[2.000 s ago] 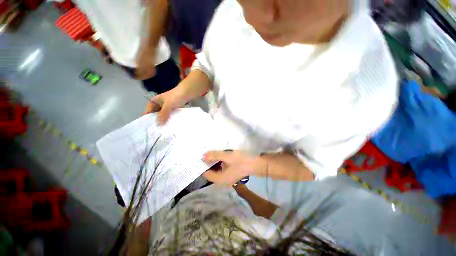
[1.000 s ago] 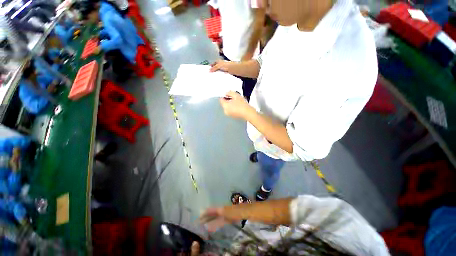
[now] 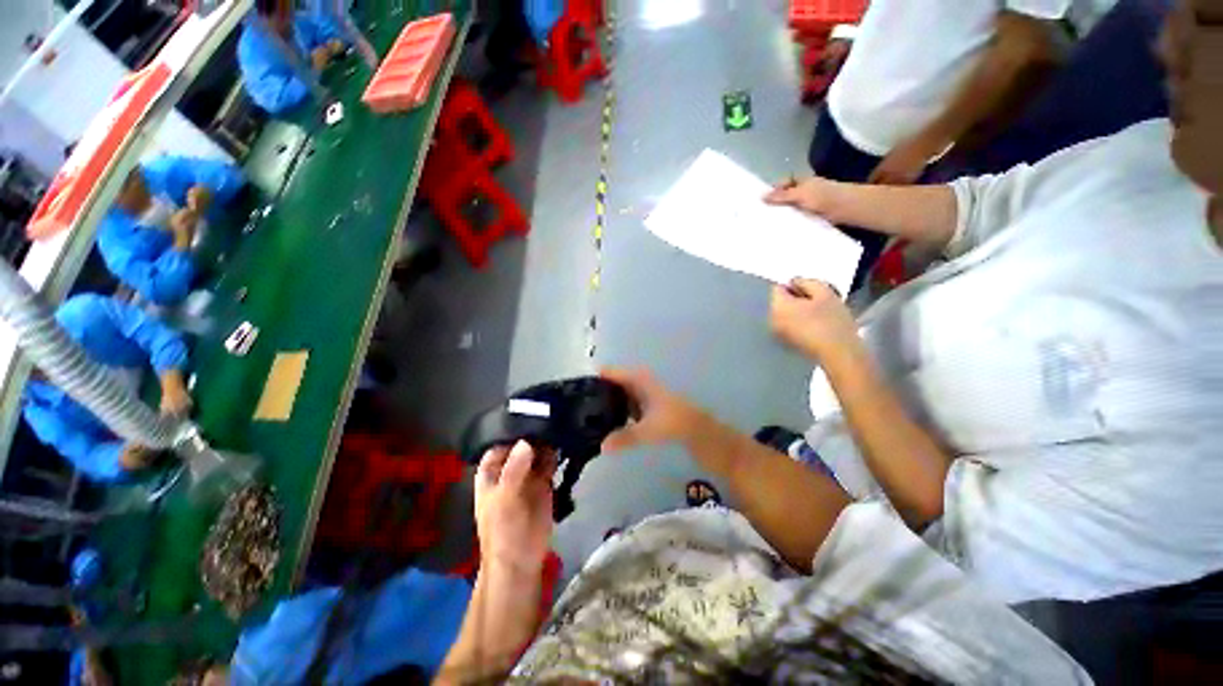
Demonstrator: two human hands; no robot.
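Note:
A black strapped device (image 3: 570, 413) with a small white label is held in front of my body, above the floor. My left hand (image 3: 515, 503) grips its lower left side from below. My right hand (image 3: 651, 409) holds its right end. A white paper sheet (image 3: 751, 221) is held in both hands of a person in a white shirt at the right. My hands do not touch the sheet.
A green bench (image 3: 342, 268) runs along the left, with red trays (image 3: 409, 63), a brown card (image 3: 280, 386) and a heap of small parts (image 3: 242, 547). Workers in blue sit beyond it. Red stools (image 3: 472, 174) stand beside it. Another person stands at the upper right.
The view has turned, and the bench now shows larger. My left hand has come into clear view on the black device, and my right hand has closed on its other end. The sheet appears further right.

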